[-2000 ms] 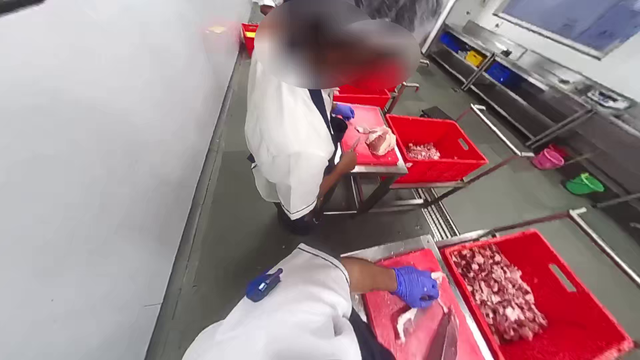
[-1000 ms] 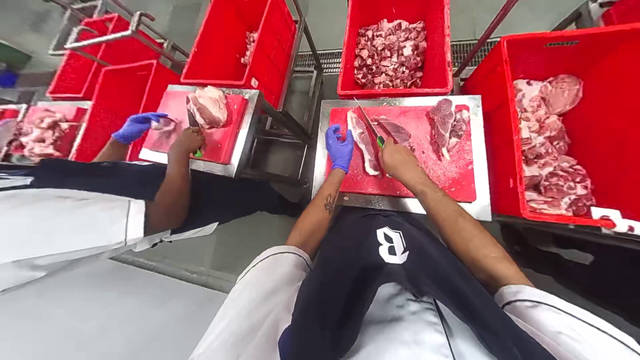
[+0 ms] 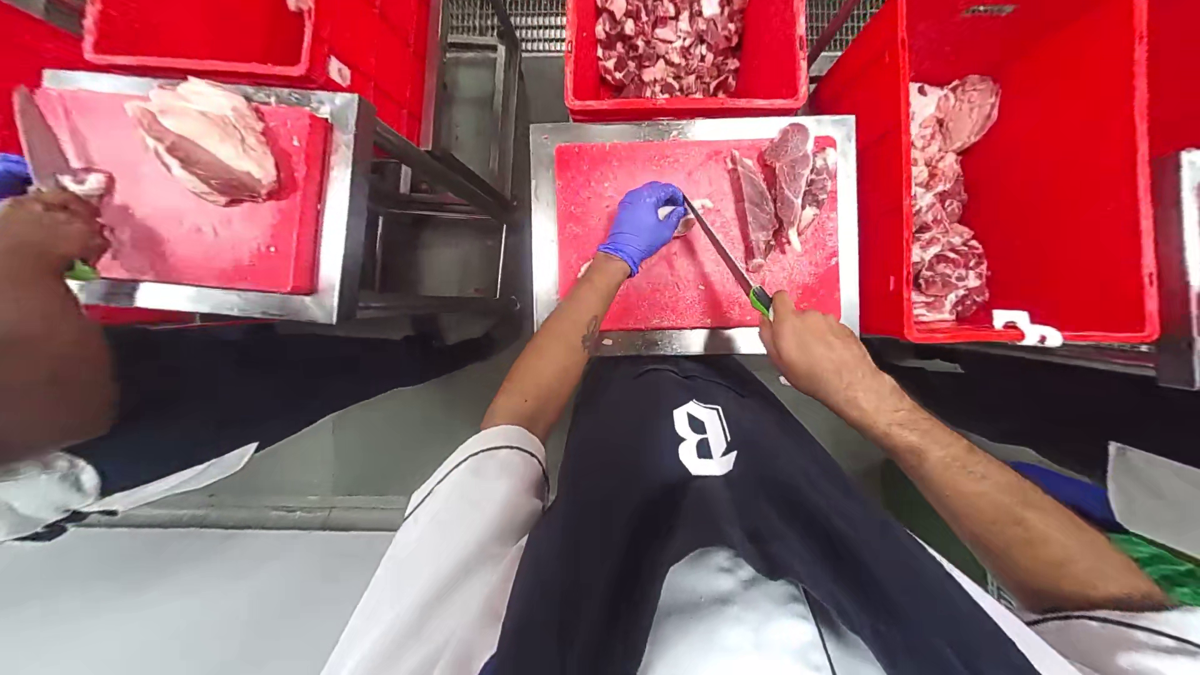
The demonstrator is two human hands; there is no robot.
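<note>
My left hand (image 3: 645, 223), in a blue glove, holds a small pale piece of meat (image 3: 684, 219) against the red cutting board (image 3: 647, 305). The bare fingers of my right hand (image 3: 814, 354) are closed around the green and black handle of a knife (image 3: 720, 246). Its blade slants up and left, with the tip beside the gloved fingers and the pale piece. Strips of red meat (image 3: 754, 208) and a longer cut (image 3: 789, 173) lie side by side on the right part of the board.
A red crate (image 3: 686, 105) of diced meat stands beyond the board, and another red crate (image 3: 1059, 187) with larger cuts is at the right. At the left, a co-worker's hand (image 3: 47, 225) holds a knife over a red board (image 3: 225, 253) bearing a large meat piece (image 3: 208, 145).
The view has swung widely since the oldest frame. Since one second ago, the long pale-edged strip by my gloved hand is no longer seen there; a small piece is under my fingers.
</note>
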